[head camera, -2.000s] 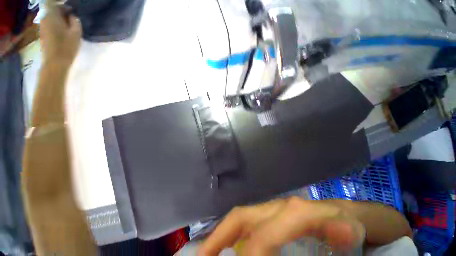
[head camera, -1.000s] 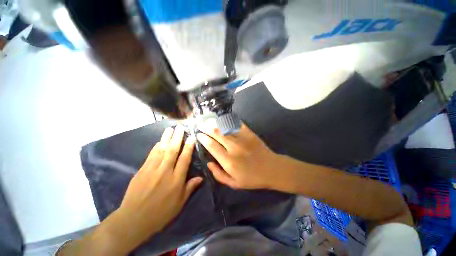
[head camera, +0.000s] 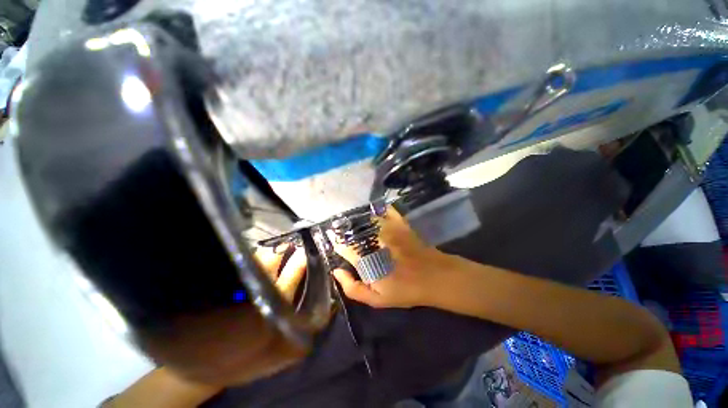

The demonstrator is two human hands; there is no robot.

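Note:
The dark grey garment panel (head camera: 511,239) lies under the machine head, with a narrow dark line running down it below the needle area. My right hand (head camera: 403,267) rests on it beside that line, thumb apart, its fingertips partly behind the ridged tension dial (head camera: 375,265). My left hand (head camera: 291,271) shows only a few fingers left of the line; a large shiny dark machine part (head camera: 136,191) hides the rest. The needle and presser foot are hidden or too blurred to tell.
The white and blue sewing machine head (head camera: 319,88) fills the top, close to the camera. A dark phone (head camera: 642,171) is at the right. A blue mesh crate (head camera: 543,366) is below right, with pale cloth (head camera: 678,223) above it.
Since the oldest frame, both hands have come onto the panel at the needle area. Since the middle frame, the view has moved closer to the machine head, and its dark part covers most of my left hand.

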